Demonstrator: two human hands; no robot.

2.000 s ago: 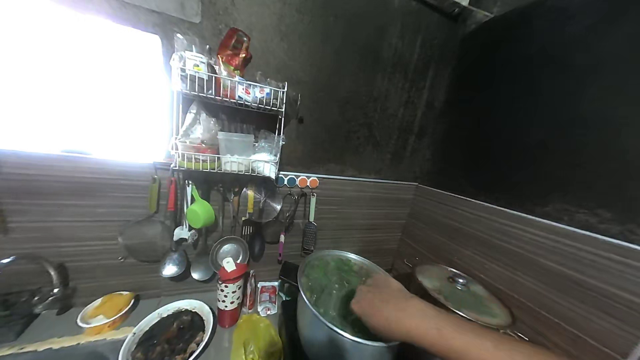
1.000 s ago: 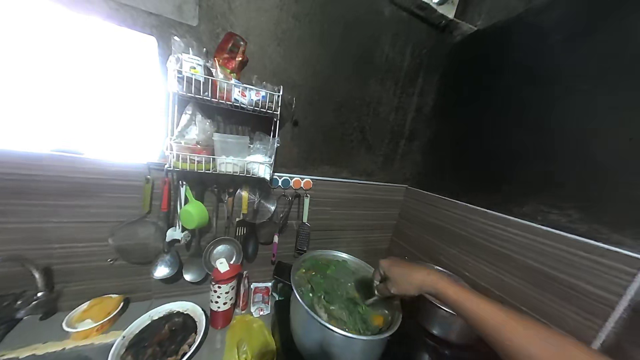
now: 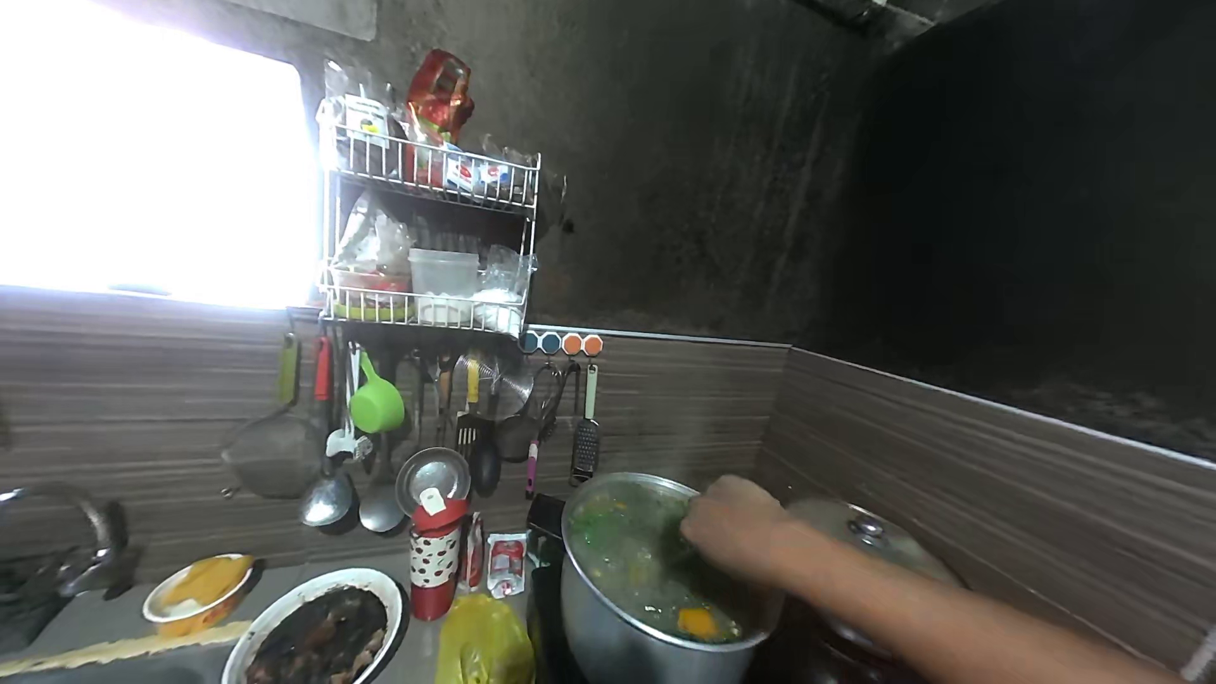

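Observation:
My right hand (image 3: 736, 522) is closed over the right side of a large metal pot (image 3: 622, 632), its fingers curled down. What it grips is hidden behind the hand and in the steam. In the pot is a greenish soup with leafy greens (image 3: 603, 532) at the left and an orange chunk (image 3: 698, 622), perhaps squash, near the front rim. Behind my forearm stands a second pot with a glass lid (image 3: 864, 532). My left hand does not show.
Left of the pot are a yellow plastic bag (image 3: 484, 641), a red patterned container (image 3: 434, 560), an oval white dish (image 3: 380, 589) of dark food and a small bowl (image 3: 157, 603). A faucet (image 3: 95, 532) is far left. Utensils, including a grater (image 3: 586, 445), hang below a wire rack (image 3: 432, 190).
My right hand was at the pot's right rim one second ago, with a metal handle showing below it. Now it reaches over the soup, and more broth and less green shows on the surface.

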